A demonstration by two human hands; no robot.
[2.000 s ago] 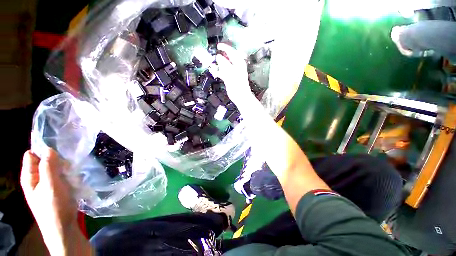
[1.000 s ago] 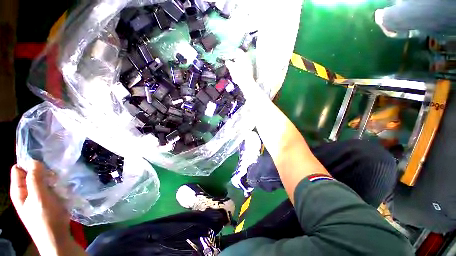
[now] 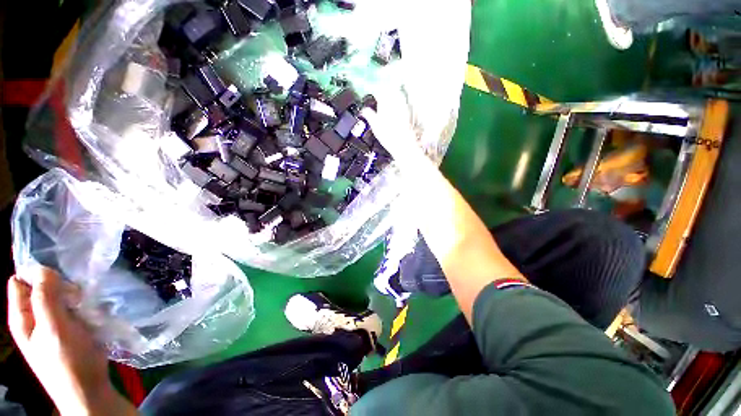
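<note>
A large clear bag (image 3: 325, 258) lies wide open and holds a heap of black plastic parts (image 3: 260, 175) with a few white parts (image 3: 330, 167) among them. My right hand (image 3: 386, 122) is over the heap's right side, washed out by glare; its fingers are hard to make out, and whether it holds a part cannot be told. My left hand (image 3: 50, 321) grips the rim of a smaller clear bag (image 3: 199, 321) at the lower left. A small dark pile (image 3: 154, 264) lies inside that smaller bag.
A metal-framed stool or step (image 3: 634, 114) with an orange-yellow edge stands at the right. Yellow-black tape (image 3: 508, 88) crosses the green floor (image 3: 520, 49). My shoe (image 3: 325, 315) is below the large bag. Part of another person's leg (image 3: 666, 10) shows at the top right.
The whole view has shifted, so the bags appear further left and higher. My right hand has moved from the heap's upper middle to its right side. My left hand still holds the smaller bag.
</note>
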